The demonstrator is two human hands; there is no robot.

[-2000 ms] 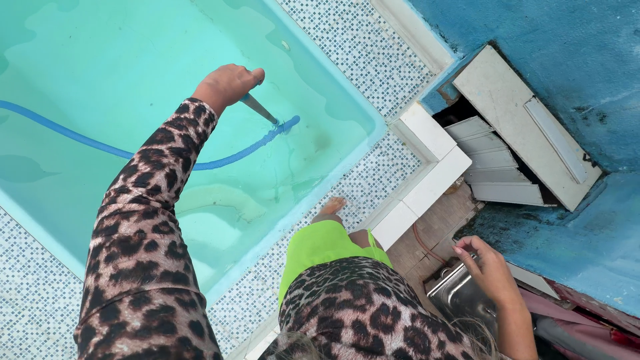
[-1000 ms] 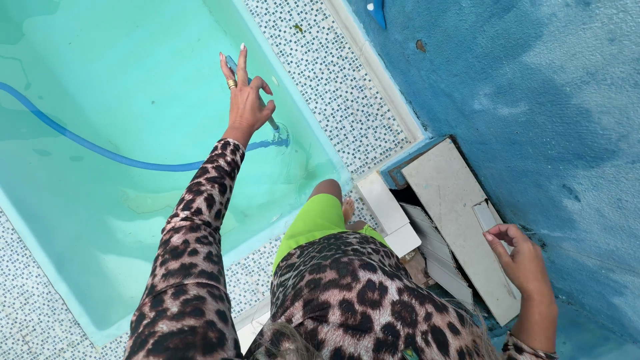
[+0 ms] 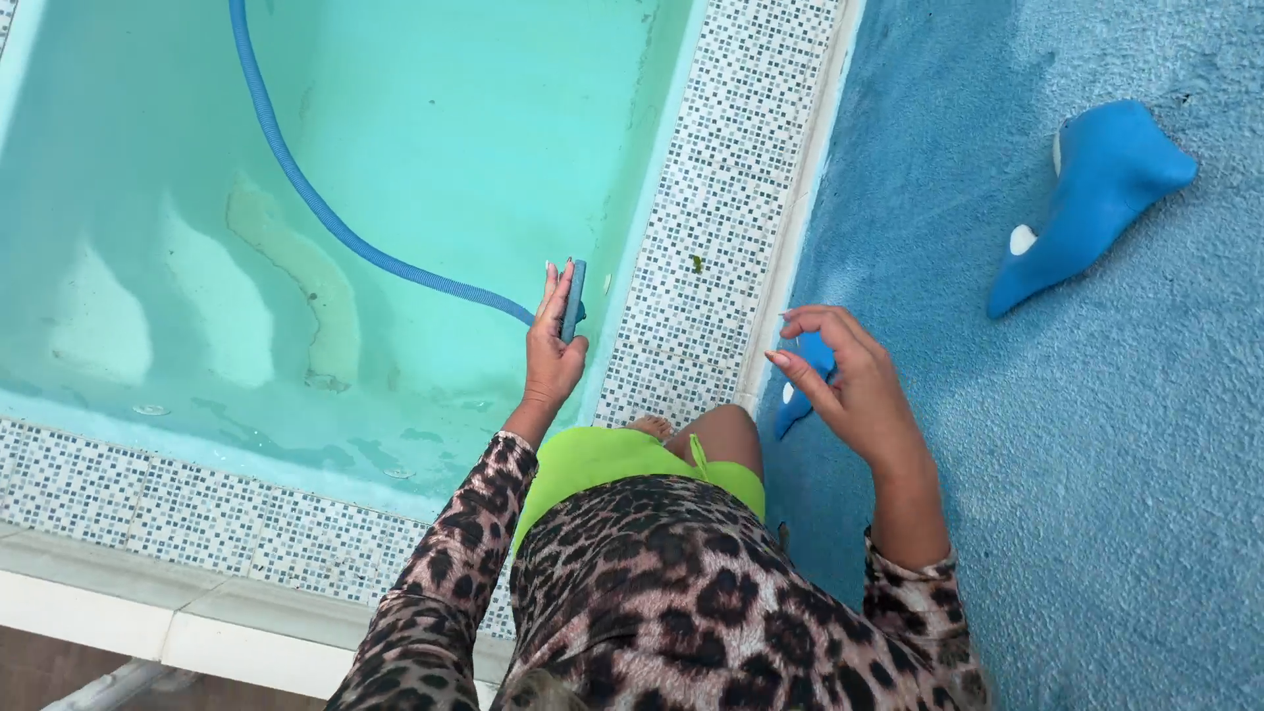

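My left hand (image 3: 555, 370) is over the pool's edge, fingers stretched along a flat blue-grey handle (image 3: 574, 301) held against the thumb side. Just beyond it, the near end of a blue ribbed pool hose (image 3: 341, 229) passes behind the hand; whether handle and hose are joined cannot be told. The hose curves away through the green-tinted water of the pool (image 3: 464, 128). On the right, my right hand (image 3: 844, 380) is raised with thumb and fingers apart and holds nothing. Behind its fingers, a small blue dolphin-like wall figure (image 3: 812, 360) is partly hidden.
Mosaic-tiled coping (image 3: 731, 158) runs between the pool and a rough blue wall (image 3: 1086, 444). A larger blue dolphin-like figure (image 3: 1111, 197) is on that wall. A small green leaf (image 3: 697, 265) lies on the tiles. Pale steps (image 3: 217, 306) show underwater at left.
The view has turned strongly; the white panels at the wall are out of sight and the wall figures show more. My right hand, near a panel a second ago, is now away from it.
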